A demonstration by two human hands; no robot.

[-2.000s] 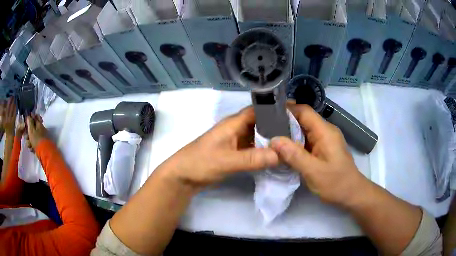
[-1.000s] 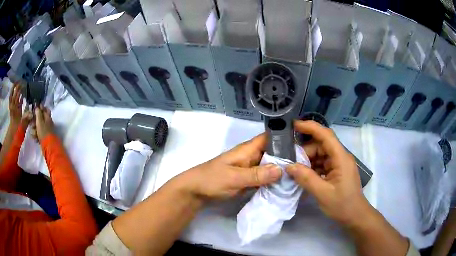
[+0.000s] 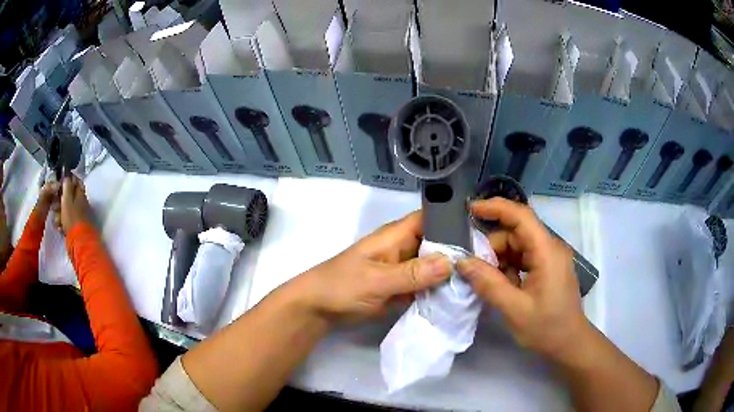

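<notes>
A dark grey handheld device (image 3: 447,211) is held upright in front of me, its round spoked head facing me. A thin white sleeve (image 3: 426,342) covers its lower handle and hangs down loosely to the left. My left hand (image 3: 378,269) grips the sleeve and handle from the left, thumb on the front. My right hand (image 3: 527,278) grips from the right, its thumb beside the left one. Behind my right hand another grey device (image 3: 583,273) lies on the bench, partly hidden.
Open retail boxes (image 3: 294,133) line the bench's far edge. Two grey devices (image 3: 233,211) lie at left, one with a white-wrapped handle. A clear plastic bag (image 3: 696,282) lies at right. A person in orange sleeves (image 3: 105,290) holds another device (image 3: 63,153) at far left.
The held device first shifted right and lower in view, along with the scene, then moved slightly left. The sleeve's loose end now hangs further left. Both hands keep their grip.
</notes>
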